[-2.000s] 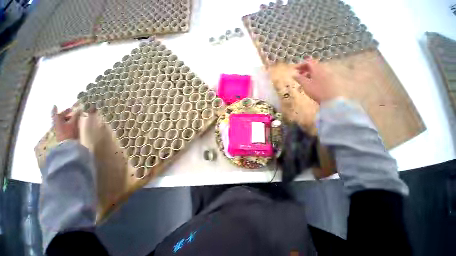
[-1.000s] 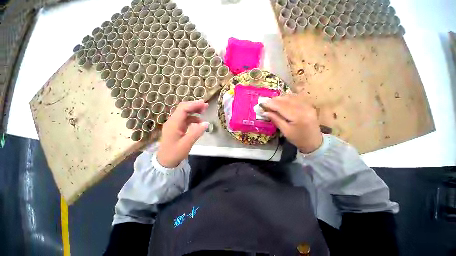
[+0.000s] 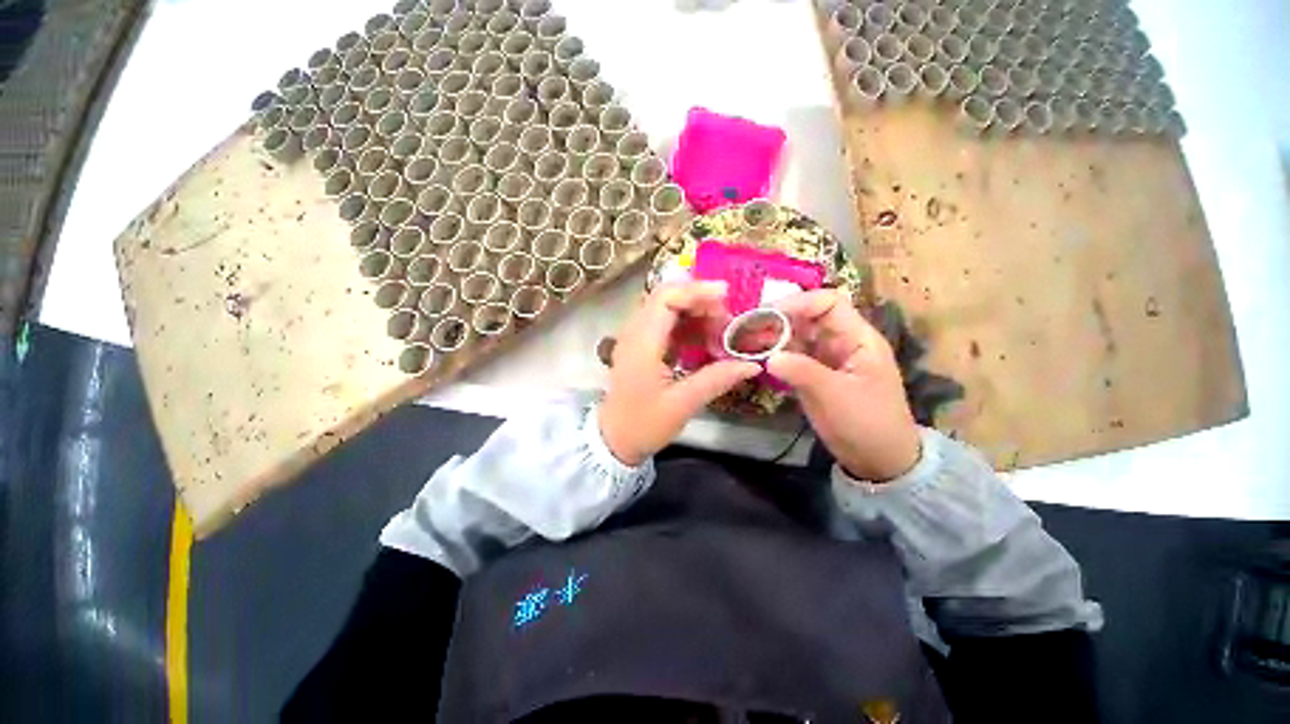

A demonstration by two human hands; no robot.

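A grey-beige ring (image 3: 757,334) is held upright-facing between both hands, above the pink box. My left hand (image 3: 676,365) grips its left side with thumb and fingers. My right hand (image 3: 838,371) grips its right side. The pink box (image 3: 764,265) lies under the hands on a speckled yellow and black round stand (image 3: 838,252), mostly hidden by the fingers. A bit of white shows beside the right fingers; I cannot tell whether it is held.
The left board (image 3: 234,304) carries rows of standing rings. The right board (image 3: 1047,283) has rings at its far end. A pink lid (image 3: 727,153) lies beyond the stand. A dark cloth (image 3: 922,371) is right of the stand. One ring stands on the stand's far edge.
Two seconds ago my hands were apart over the two boards. My left hand has moved right from beside the left board since one second ago, and both hands now hold a ring.
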